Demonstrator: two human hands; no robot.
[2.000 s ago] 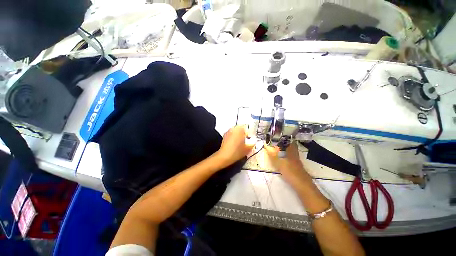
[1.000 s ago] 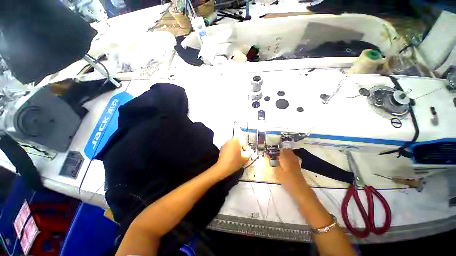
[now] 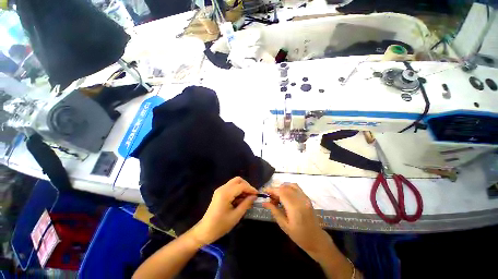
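Observation:
My left hand (image 3: 226, 210) and my right hand (image 3: 295, 215) are close together at the table's front edge. Their fingertips pinch a thin short black strip (image 3: 263, 195) between them. A large soft black garment piece (image 3: 196, 147) lies heaped on the table, left of the needle area and partly behind my left hand. The presser foot and needle area (image 3: 293, 132) of the white sewing machine is behind my hands, with no hand at it. A black fabric band (image 3: 352, 158), bent in a V, lies right of the needle.
Red-handled scissors (image 3: 397, 199) lie at the right, beside a thin brownish tool (image 3: 439, 171). A grey machine end (image 3: 79, 121) and hanging black fabric (image 3: 68, 41) are at the left. A blue bin (image 3: 112, 245) is below the table. A thread cone (image 3: 397, 52) stands behind the machine.
Both hands have moved from the needle area back to the table's front edge, pinching the thin strip. The black band now shows bent in a V. The camera view has shifted.

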